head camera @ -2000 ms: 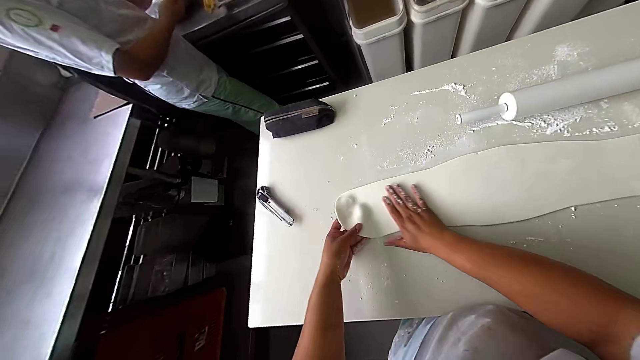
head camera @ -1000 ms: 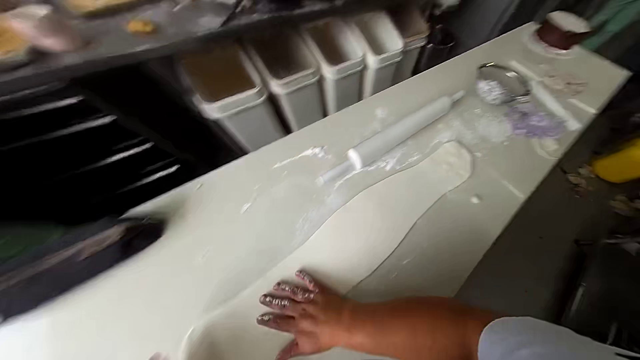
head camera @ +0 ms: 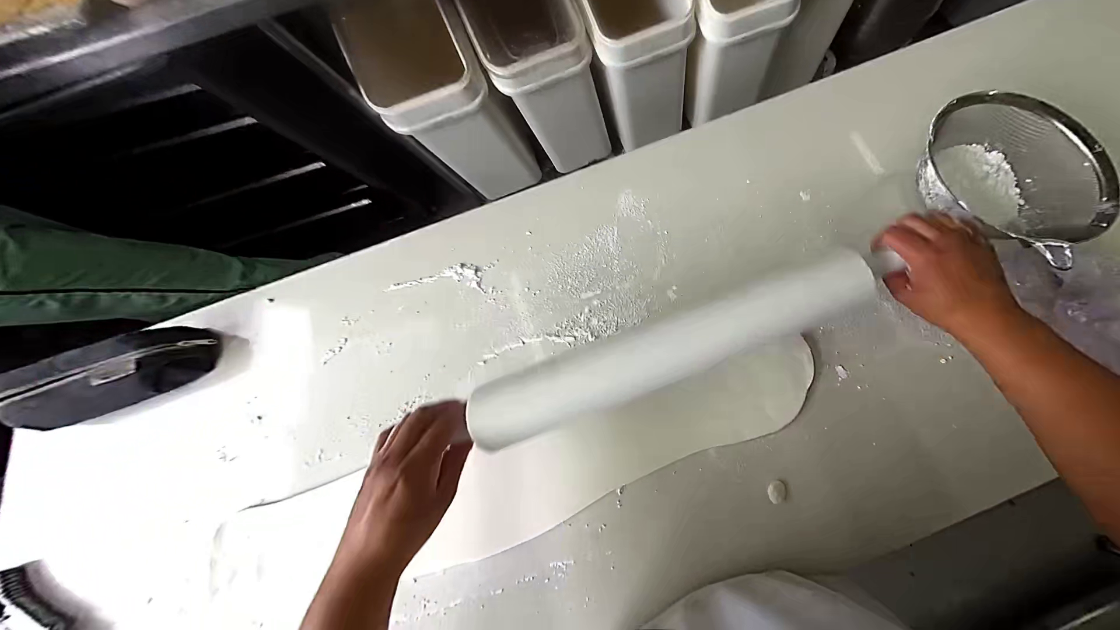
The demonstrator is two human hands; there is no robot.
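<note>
A large white rolling pin (head camera: 674, 350) slants across the view, held at both ends and partly blurred. My left hand (head camera: 416, 477) grips its near-left handle, and my right hand (head camera: 945, 267) grips the handle at the far right. Beneath and in front of the pin, a long sheet of white rolled dough or fondant (head camera: 560, 481) lies on the worktable (head camera: 752, 201). Its rounded end shows below the right part of the pin. Whether the pin touches the sheet cannot be told.
Beyond my right hand is a metal sieve (head camera: 1024, 166) with white powder, beside crumpled clear plastic (head camera: 1067, 297). A dark zip case (head camera: 114, 372) lies at the left table edge. White bins (head camera: 490, 140) stand behind the table; a person's green-clad leg (head camera: 122, 271) is at the left. Powder and crumbs are scattered about.
Both hands have taken hold of the rolling pin, which lay loose on the table behind the sheet before. My right hand has left the sheet. The view has shifted considerably.
</note>
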